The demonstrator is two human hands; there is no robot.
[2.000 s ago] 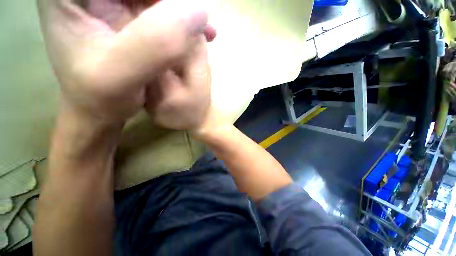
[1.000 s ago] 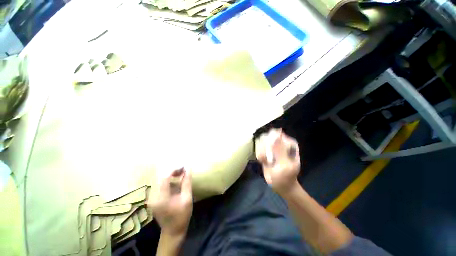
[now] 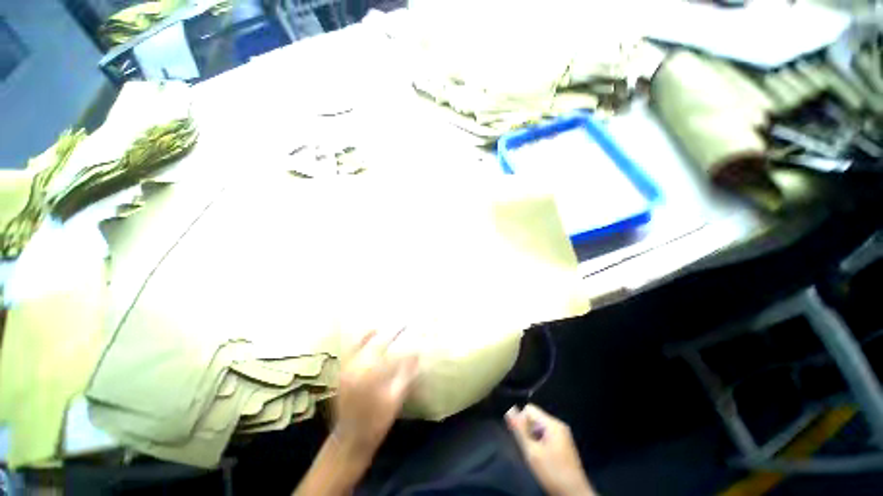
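Observation:
A large pale beige panel lies on the table in front of me, its curved near edge hanging over my lap. Much of it is washed out by glare. My left hand rests on the panel near its front edge, fingers apart. My right hand is off the table edge, right of the panel, with its fingers curled; whether it holds something small I cannot tell.
Layered beige panels lie at the left front, with more stacks at the back left. A blue tray sits beyond the panel, near rolled material. Small pieces lie mid-table. A white metal frame stands lower right.
The view has swung up and shows more table. My hands were together over the panel, then parted. My left hand has flattened onto the panel; my right hand is lower, away from its edge.

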